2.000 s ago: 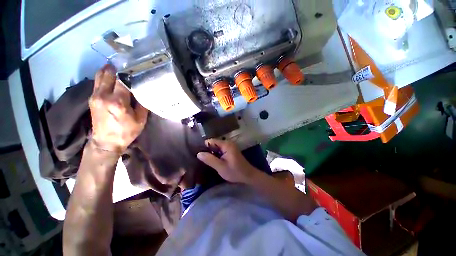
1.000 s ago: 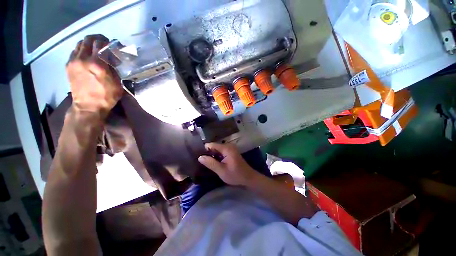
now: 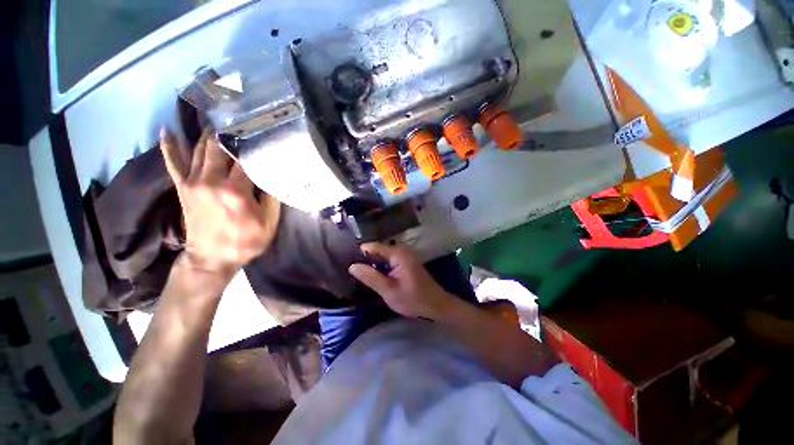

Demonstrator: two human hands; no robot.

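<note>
A dark brown cloth garment [image 3: 300,261] lies on the white table left of and below the overlock machine [image 3: 427,69], with one part under the presser foot area [image 3: 339,217]. My left hand [image 3: 222,213] lies flat on the cloth beside the rounded white front cover [image 3: 292,174], fingers spread. My right hand [image 3: 400,282] is at the cloth's right edge, just below the needle area. Its thumb and curled index finger are around a small dark item, mostly hidden, which may be thread snips.
Four orange tension knobs [image 3: 428,155] stick out from the machine's front. An orange strapped holder [image 3: 696,200] and a red plastic piece [image 3: 601,228] are at the right. An open red-and-brown cardboard box [image 3: 601,374] stands below. A clear bag with a white reel [image 3: 683,39] lies at the top right.
My left hand moved off the cloth's far left part, then came back right and down onto the cloth, fingers now spread. The cloth has shifted and bunches at left. My right hand stayed nearly still.
</note>
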